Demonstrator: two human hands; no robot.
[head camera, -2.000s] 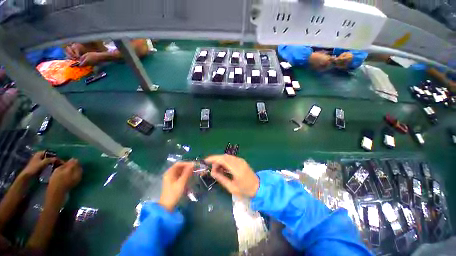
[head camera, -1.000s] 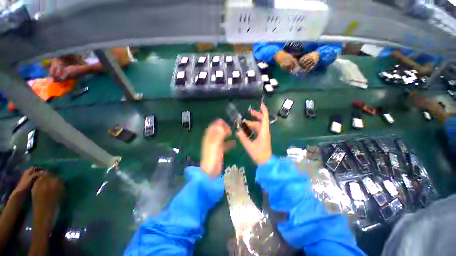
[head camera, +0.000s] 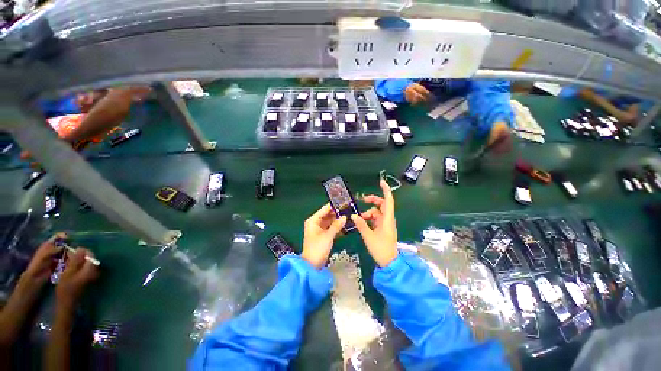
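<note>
A part-assembled handset, black with a silvery face, is held upright and tilted in front of me. My left hand grips its lower left edge and my right hand grips its lower right edge. My right index finger points up, free of the handset. A silvery release liner strip lies between my forearms. Another black handset lies on the green bench just left of my left hand. Whether a small part is between my fingers cannot be told.
A clear tray of dark handsets is at right beside shiny film. A compartment tray stands at the far side. Handsets lie along the middle. A slanting metal strut is at left, a power strip above. Other workers' hands show left and far side.
Both hands have closed together on the handset, which now stands clear between them; a second ago my left hand was apart and blurred. The far worker's hand has reached toward the middle handsets.
</note>
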